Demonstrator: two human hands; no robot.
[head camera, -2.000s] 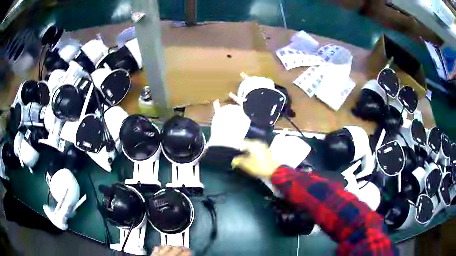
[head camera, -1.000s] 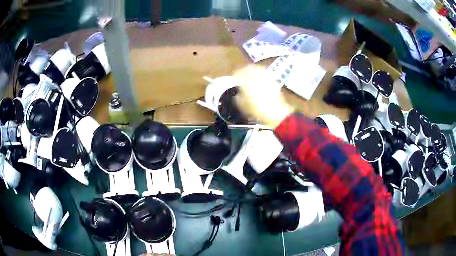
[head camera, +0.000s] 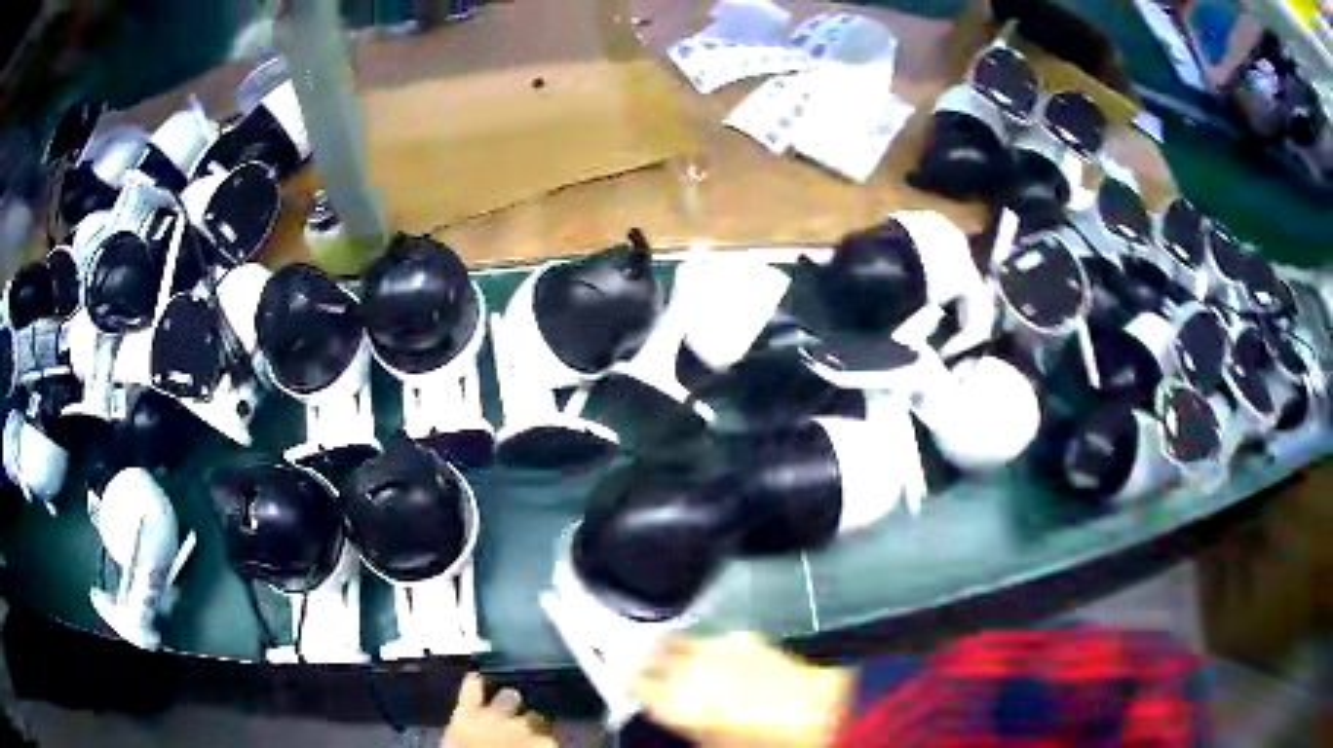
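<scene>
My right hand (head camera: 731, 690), slightly blurred, is at the bottom centre on the white housing of a security camera (head camera: 651, 541). The camera's round black head points up and away, and its white part slants down to my fingers near the bench's front edge. My left hand (head camera: 494, 719) is at the bottom edge, left of this camera and apart from it. It is partly cut off, with bare fingers spread and nothing seen in them. Two rows of cameras (head camera: 424, 307) stand at the left centre, black heads up.
More cameras (head camera: 877, 475) lie right of the held one, and others crowd both sides. A metal post (head camera: 325, 124) rises at the left with a small bottle (head camera: 322, 222) beside it. Label sheets (head camera: 819, 95) lie on the cardboard (head camera: 512, 139) behind.
My right hand has come from the cardboard to the front edge with the camera that lay there. My left hand shows more at the bottom edge. The view has shifted.
</scene>
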